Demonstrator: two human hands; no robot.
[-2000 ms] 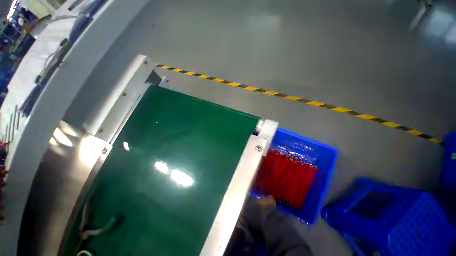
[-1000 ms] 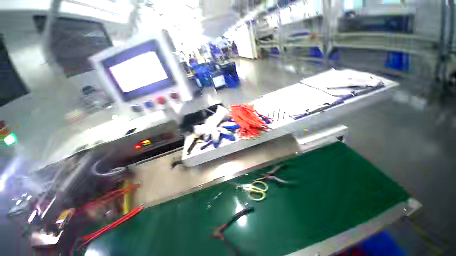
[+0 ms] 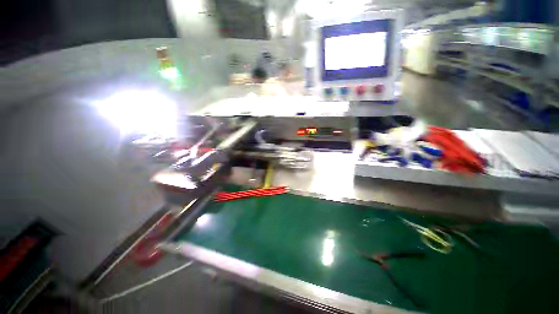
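Neither of my hands is in the picture. A few red cut wire leads (image 3: 251, 194) lie at the back left edge of the green mat (image 3: 288, 236), beside the bare metal outlet area (image 3: 328, 175). Pliers with orange-and-black handles (image 3: 383, 259) lie open on the mat. Scissors with pale yellow-green loops (image 3: 436, 239) lie to their right, with dark-handled pliers (image 3: 469, 236) beside them. The view is blurred.
The wire machine (image 3: 202, 165) stands at left under a glaring lamp. A control screen (image 3: 355, 55) stands behind. The white shelf (image 3: 423, 175) holds gloves (image 3: 398, 144), a red lead bunch (image 3: 453, 150) and papers. Red wire coils (image 3: 153, 239) are low at left.
The view has swung left from the floor and mat end to the machine. The blue bin and the hand beside it have left the picture. The tools now appear further right.
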